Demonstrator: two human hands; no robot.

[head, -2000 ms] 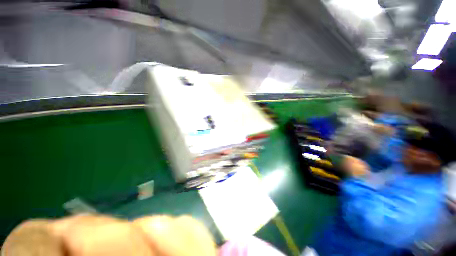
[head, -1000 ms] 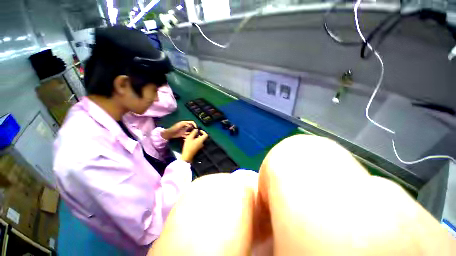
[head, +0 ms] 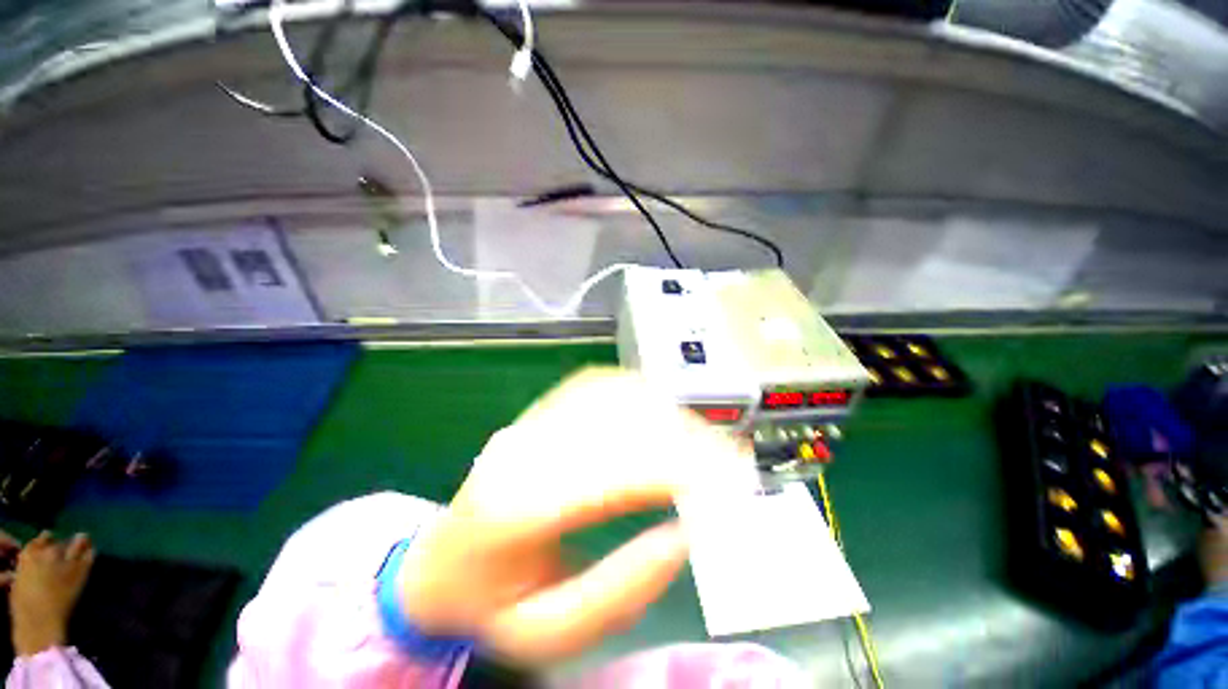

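My left hand (head: 539,518), bare, blurred and overexposed, reaches in from the lower left with a blue wristband (head: 404,602) and a pink sleeve. Its fingers point right, with the thumb below; whether it holds anything cannot be told. It partly covers the white-topped power supply (head: 660,323). The beige-topped power supply (head: 788,334) stands beside it with red digits lit. A white paper (head: 781,572) lies in front of them. A second pink sleeve (head: 687,669) shows at the bottom edge; my right hand is not visible.
A deep black tray (head: 1077,505) with round parts stands right, and a shallow black tray (head: 916,366) by the back wall. A blue mat (head: 216,417) lies left. Neighbours' hands show at both side edges. White and black cables hang on the wall. A yellow-green wire (head: 866,646) runs beside the paper.
The view has swung from the neighbour in pink back to the power supplies. Two large hands were close to the camera; now one is visible, farther away over the bench.
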